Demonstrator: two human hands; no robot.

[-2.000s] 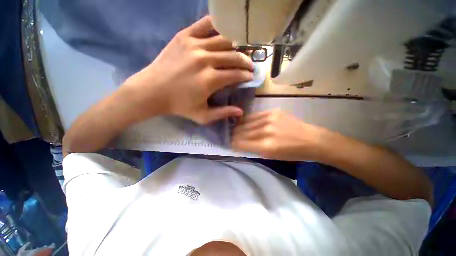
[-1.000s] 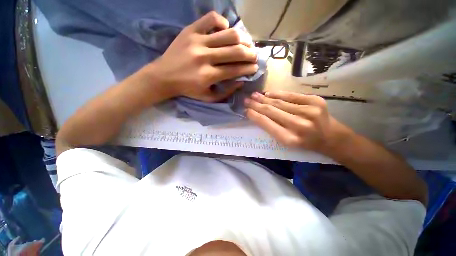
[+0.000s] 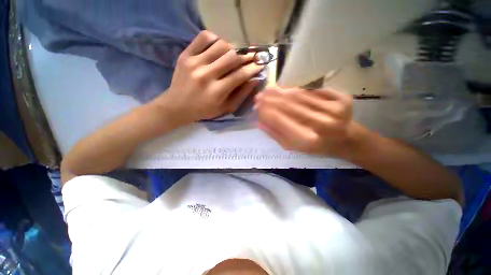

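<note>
The blue-grey garment piece (image 3: 129,67) lies on the white table left of the needle and runs under my left hand. My left hand (image 3: 212,78) presses on the cloth, its fingertips beside the presser foot (image 3: 263,57). A small whitish edge shows at those fingertips. My right hand (image 3: 307,118) is blurred, just right of the cloth's near end, with its fingertips at the cloth edge. Whether it pinches the cloth cannot be told.
The cream machine head (image 3: 344,37) fills the upper right, with a dark coil spring (image 3: 437,43) on it. A clear plastic bag (image 3: 425,115) lies at the right. A printed ruler scale (image 3: 215,154) runs along the table's front edge. Dark cloth hangs at the far left.
The view has shifted. The cloth's near part under my left hand looks flatter, and my left fingertips are now close to the presser foot. My right hand stays near the cloth edge.
</note>
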